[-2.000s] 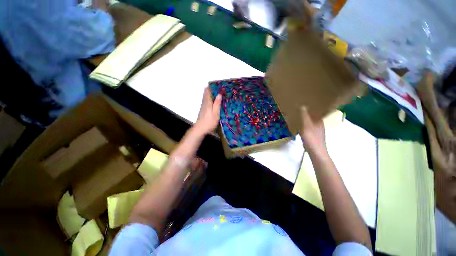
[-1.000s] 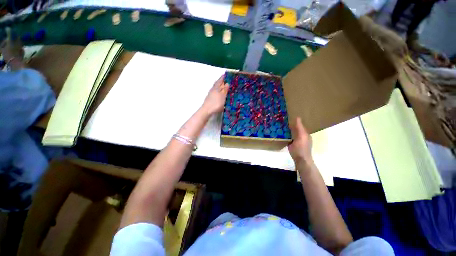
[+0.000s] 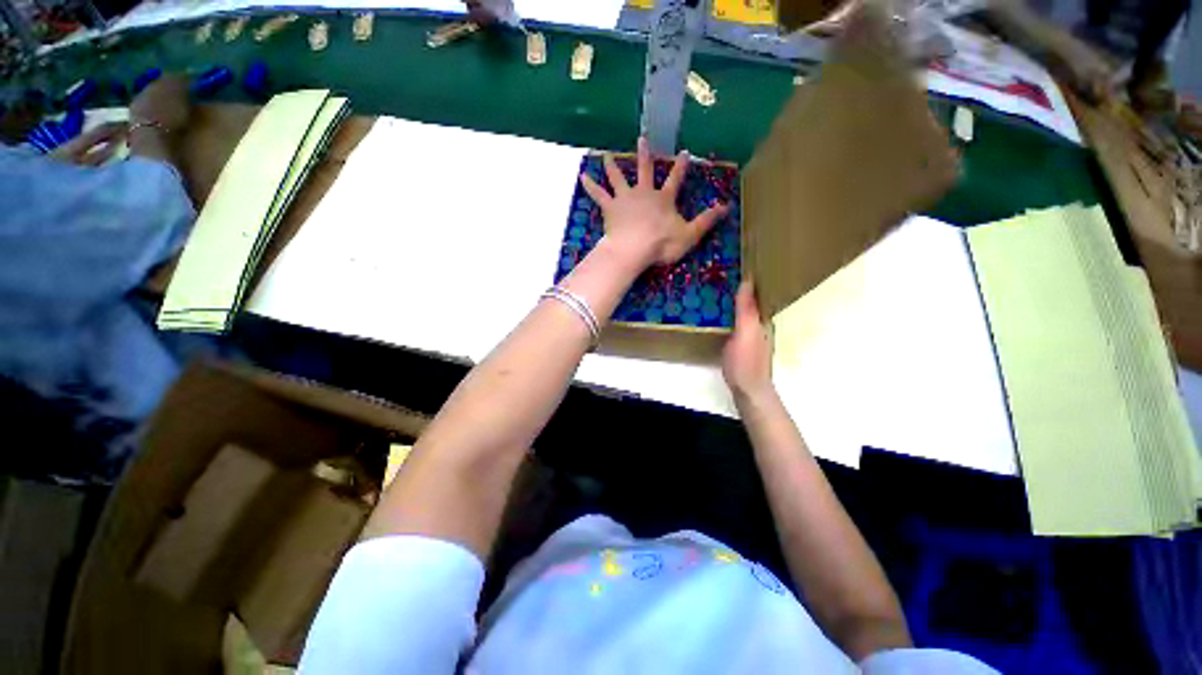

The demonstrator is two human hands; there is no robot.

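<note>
An open brown cell carton (image 3: 666, 338) sits on the white-covered bench (image 3: 435, 237), its lid (image 3: 837, 178) raised to the right. It is packed with upright blue cylinders (image 3: 672, 303) showing round ends and red wire leads. My left hand (image 3: 646, 218) lies spread, palm down, on top of the cells, fingers apart, holding nothing. My right hand (image 3: 747, 353) is at the carton's near right corner by the lid hinge, its fingers against the side and partly hidden.
Yellow sheets lie in a stack at far right (image 3: 1087, 369) and a smaller pile at left (image 3: 251, 218). A green conveyor belt (image 3: 409, 86) with tan pieces runs behind, past an upright post (image 3: 668, 79). A large scrap carton (image 3: 119, 567) stands lower left. Another person's blue sleeve (image 3: 79, 251) is at left.
My left hand has moved from the carton's left side onto the cells, fingers spread. The carton looks farther back on the bench. My right hand stays at its right side.
</note>
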